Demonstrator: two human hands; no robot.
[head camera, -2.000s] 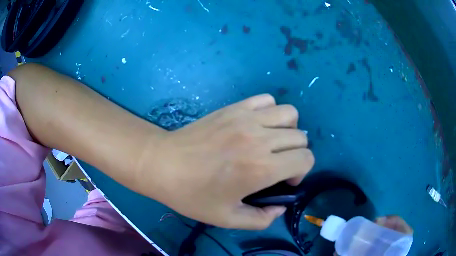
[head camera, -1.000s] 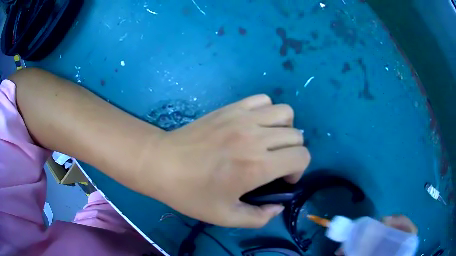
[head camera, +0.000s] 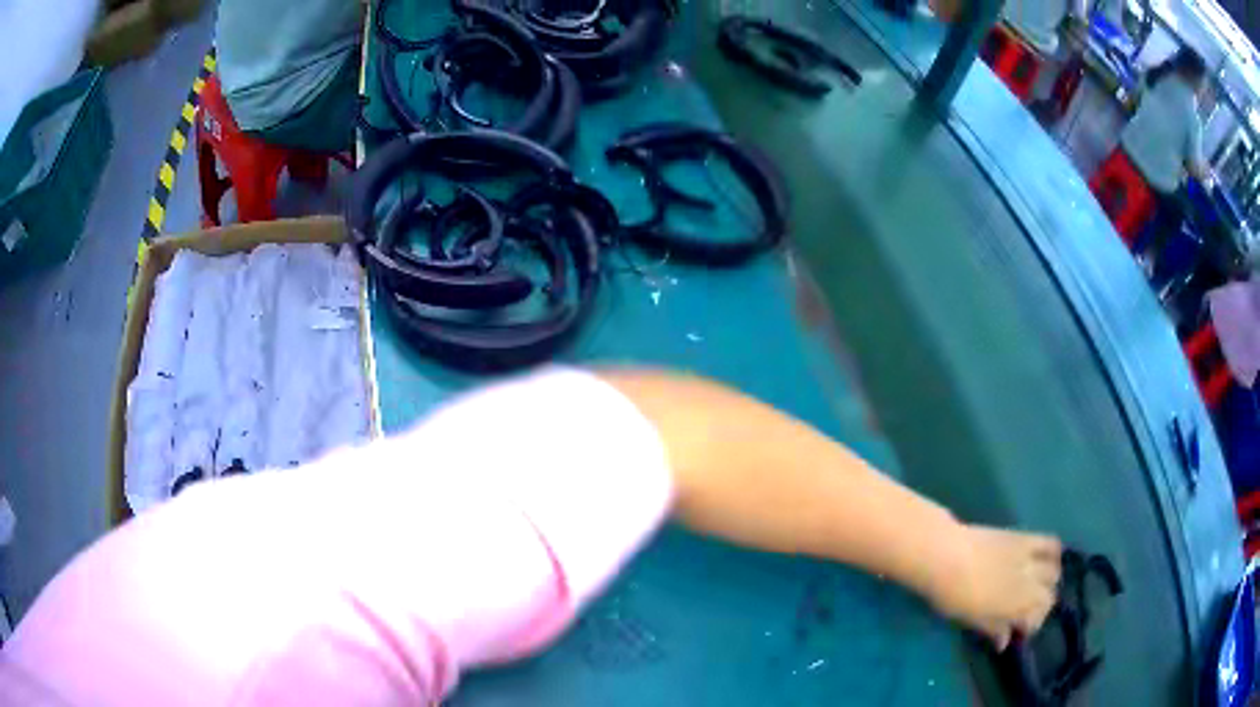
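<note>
My left hand, bare, with a pink sleeve behind it, reaches across the bench to the lower right. Its fingers are closed on a black headband assembly over the green conveyor belt. The hand covers part of that assembly, and I cannot tell whether it rests on the belt. My right hand is not in view. The glue bottle is not in view.
Heaped black headband assemblies lie on the blue-green bench; another lies near its belt edge. One sits farther up the belt. An open carton holds white rolls. People sit on red stools beyond.
The view has swung to the bench and conveyor. My left arm now stretches right, its hand at an assembly over the belt. My right hand and the bottle have left the picture.
</note>
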